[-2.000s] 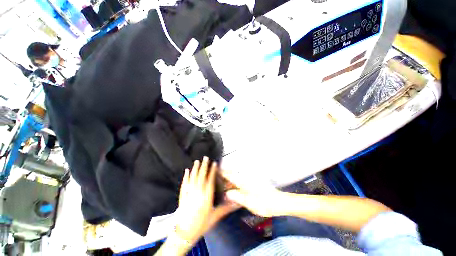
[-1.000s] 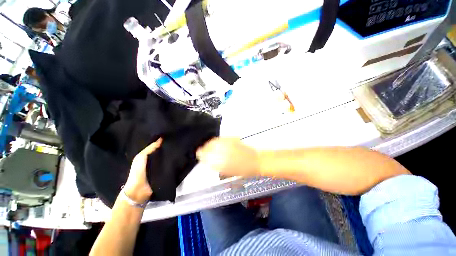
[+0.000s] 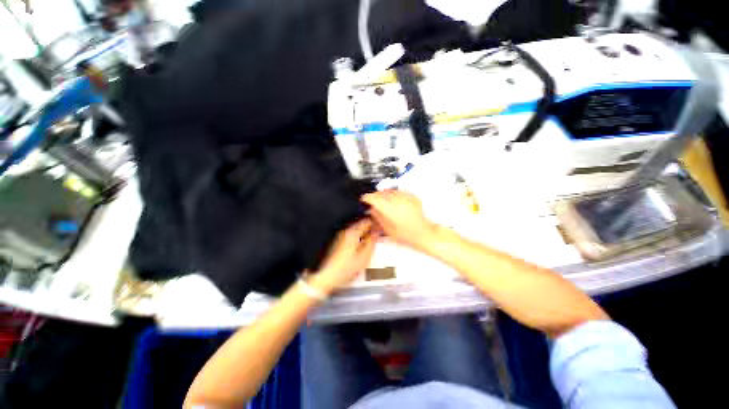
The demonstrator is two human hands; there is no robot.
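The black garment piece (image 3: 264, 208) lies draped and crumpled left of the white sewing machine (image 3: 472, 104). Its right edge reaches the presser foot area (image 3: 389, 168). My left hand (image 3: 349, 254) is on the cloth edge just in front of the needle area, with its fingers bent onto the fabric. My right hand (image 3: 397, 214) is beside it, with its fingertips at the cloth edge close to the needle. The hands nearly touch. The frame is blurred, and the fingertips and exact grip are hard to see.
Black bands (image 3: 534, 92) hang over the machine head. Orange-yellow snips (image 3: 472, 198) lie right of the needle. A parts tray (image 3: 631, 216) with plastic-wrapped contents is at the right. Blue crates (image 3: 148, 359) are below the table edge. Another machine (image 3: 40, 216) stands at the left.
Both hands have come together near the needle; they were apart on the cloth before. The cloth edge is now at the presser foot. The camera view has shifted, showing more of the machine.
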